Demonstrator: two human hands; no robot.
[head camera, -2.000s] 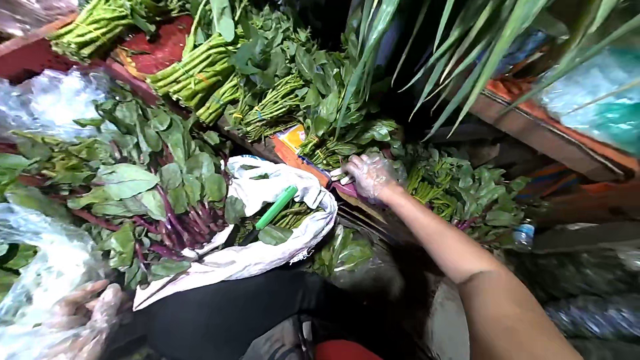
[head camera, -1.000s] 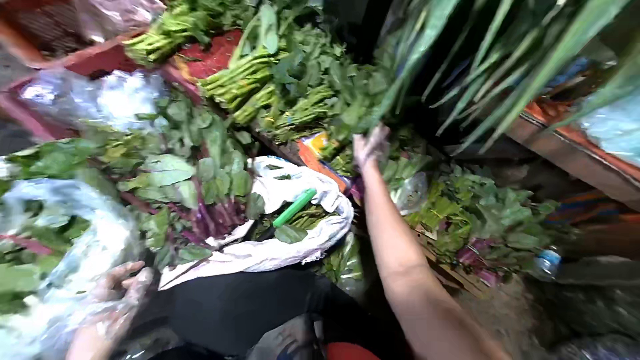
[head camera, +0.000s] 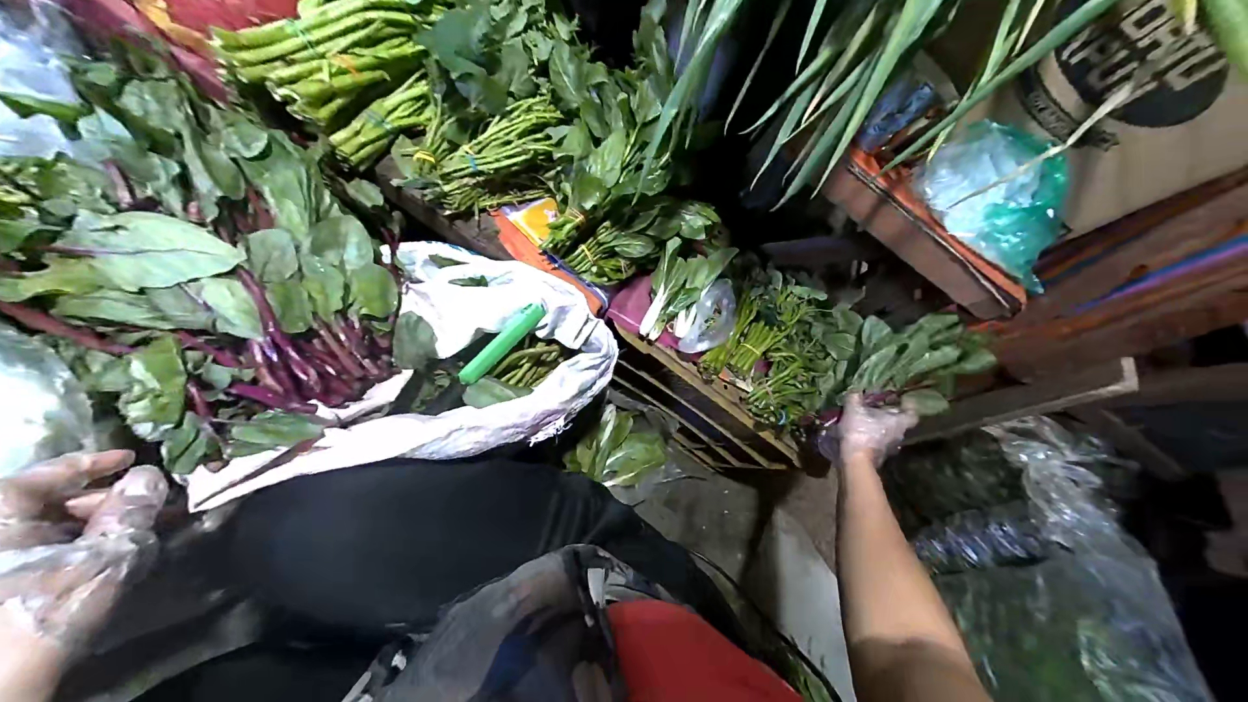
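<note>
Clear plastic gloves cover both hands. My right hand (head camera: 873, 429) is closed around the purple stem ends of a bunch of leafy greens (head camera: 912, 356), at the right end of a wooden crate. My left hand (head camera: 93, 517) is at the left edge with its fingers curled and apart, below the purple-stemmed greens (head camera: 302, 351); nothing shows clearly in it. Between the hands lies an open white woven sack (head camera: 575, 390), with a green-handled tool (head camera: 502, 343) resting across the stems inside. Tied green bunches (head camera: 770, 341) stand beside the held one.
A slatted wooden crate (head camera: 682, 390) supports the greens. Bundled green stalks (head camera: 341, 58) lie at the back. Long green leaves (head camera: 858, 97) hang overhead. A teal plastic bag (head camera: 1004, 200) sits on a wooden ledge at right, above large plastic-wrapped bundles (head camera: 1033, 565).
My right hand has moved right along the greens, from near the orange-and-yellow packet to the crate's far end, and now grips a purple-stemmed bunch. My left hand stays at the lower left.
</note>
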